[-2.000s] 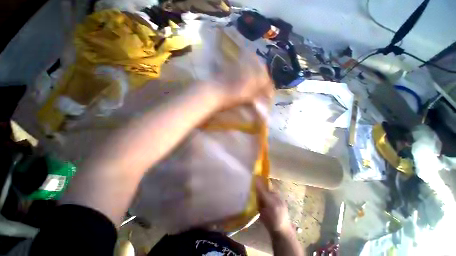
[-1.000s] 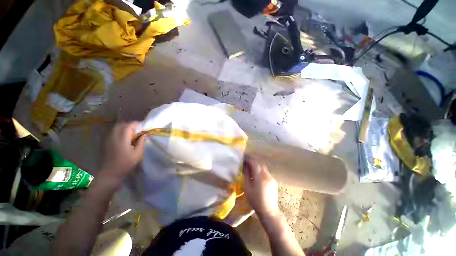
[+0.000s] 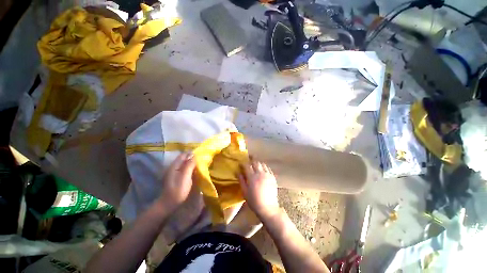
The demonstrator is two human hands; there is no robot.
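Note:
The garment piece (image 3: 147, 173) lies in front of me, mostly white side up, over the left end of the beige form (image 3: 315, 168). A narrow yellow strip crosses its white side. Its yellow outside (image 3: 221, 165) shows in folds at the open edge. My left hand (image 3: 180, 184) holds the garment at the left of the yellow part, thumb and fingers on the cloth. My right hand (image 3: 259, 186) grips its right edge beside the form. The fingertips of both hands are partly hidden in the folds.
The iron (image 3: 287, 41) stands on its heel at the back. A grey block (image 3: 223, 29) is left of it. A yellow heap (image 3: 88, 42) lies upper left. White sheets (image 3: 283, 101) lie behind the form. Scissors (image 3: 356, 250) and a plastic bag (image 3: 398, 146) are at right.
The garment is turned so that more yellow outside shows between my hands. My left hand has moved right, closer to my right hand. The right hand has shifted slightly left.

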